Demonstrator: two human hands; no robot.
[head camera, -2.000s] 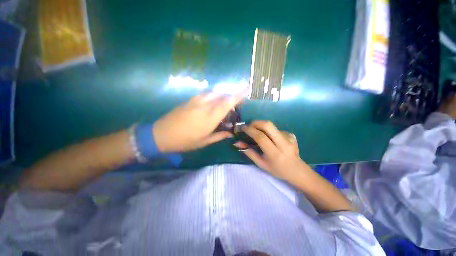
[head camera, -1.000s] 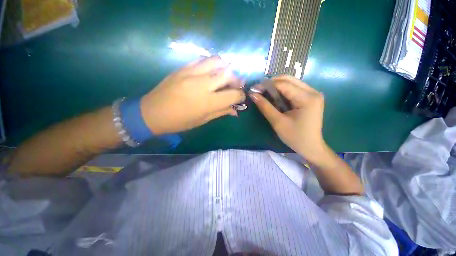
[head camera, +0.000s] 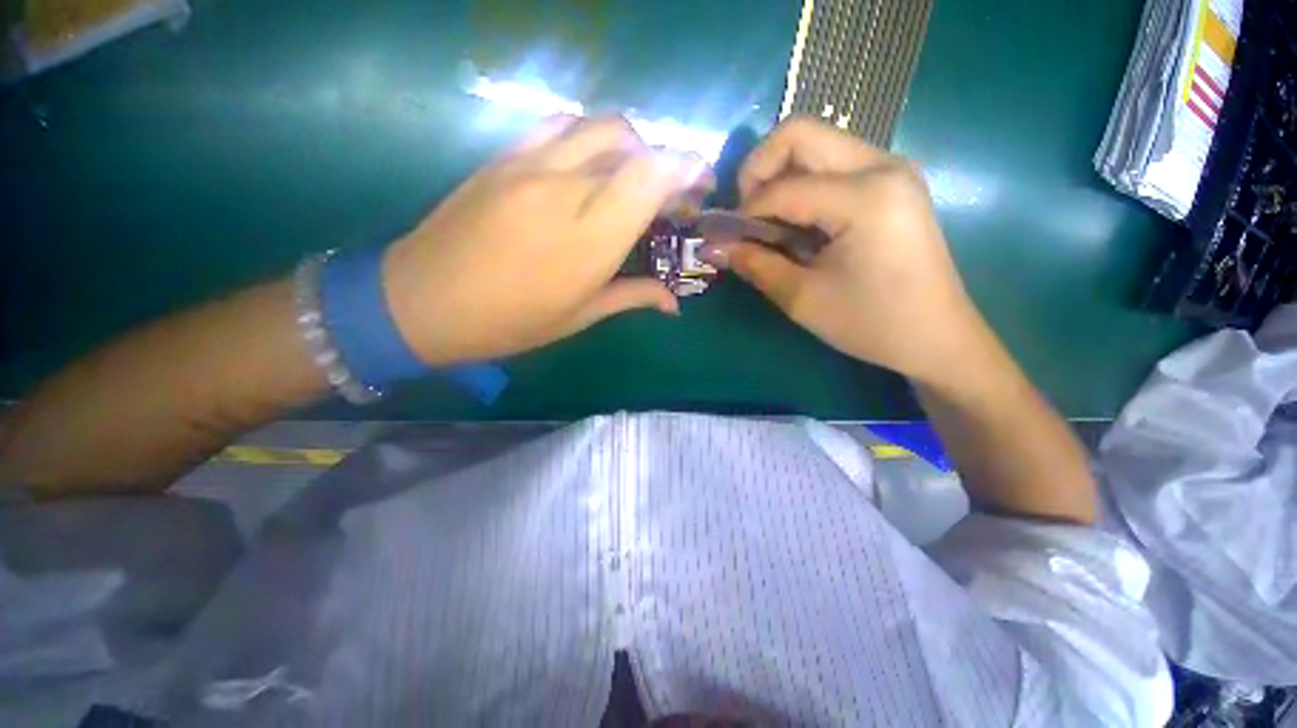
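Observation:
My left hand (head camera: 526, 249) holds a small round watch housing (head camera: 683, 263) between thumb and fingers above the green mat. Its open side faces up and shows a board with a white or silver block. My right hand (head camera: 861, 242) is shut on grey tweezers (head camera: 761, 231), held almost level, with the tip at the housing's upper edge near my left fingertips. The exact contact of the tip is hidden by the fingers. A blue wrist strap (head camera: 373, 316) and a beaded bracelet are on my left wrist.
The striped adhesive sheet (head camera: 865, 64) lies beyond my right hand. An orange-yellow sheet stack (head camera: 86, 17) is cut off at top left. White bags or papers (head camera: 1159, 107) lie beside the black parts tray (head camera: 1252, 213) at right. Another person's pale sleeve (head camera: 1209, 484) is at the right. Glare crosses the mat (head camera: 256, 185).
The housing's inside now shows between my hands, where fingers covered it one second ago. The tweezers now lie across toward it. The view has shifted, so the sheets sit nearer the top edge.

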